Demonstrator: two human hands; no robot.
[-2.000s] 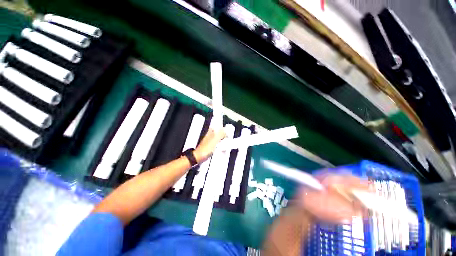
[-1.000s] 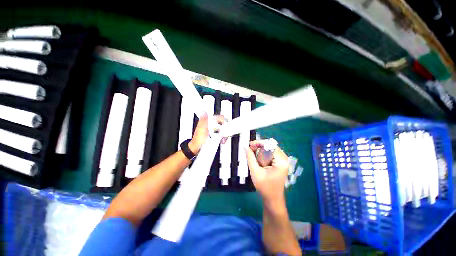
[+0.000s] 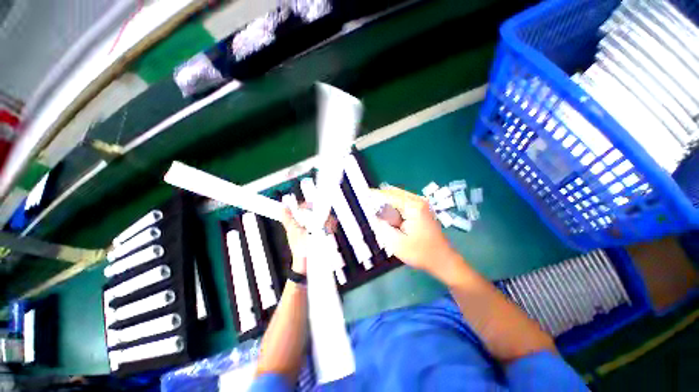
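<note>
My left hand point(image 3: 299, 230) is closed around several long white strips point(image 3: 332, 321), which fan out to the upper left, upward and down toward me. My right hand point(image 3: 414, 230) is to the right, fingers curled near a white tube point(image 3: 360, 180) over the slotted tray; whether it grips anything is unclear. The black slotted tray point(image 3: 268, 306) below holds white tubes in its slots. Small clear-white pieces point(image 3: 458, 204) lie in a loose pile right of my right hand.
A filled black tray point(image 3: 188, 268) with a row of tubes is at left. A blue basket point(image 3: 563, 134) of white tubes stands at upper right. A lower blue bin point(image 3: 632, 295) with pale tubes and cardboard point(image 3: 665, 269) is at lower right. A dark green conveyor point(image 3: 268, 138) runs beyond the bench.
The view has turned, so the basket now shows larger at upper right and the filled tray lower. The strips stay in my left hand. My right hand has stayed close to the tray's right side.
</note>
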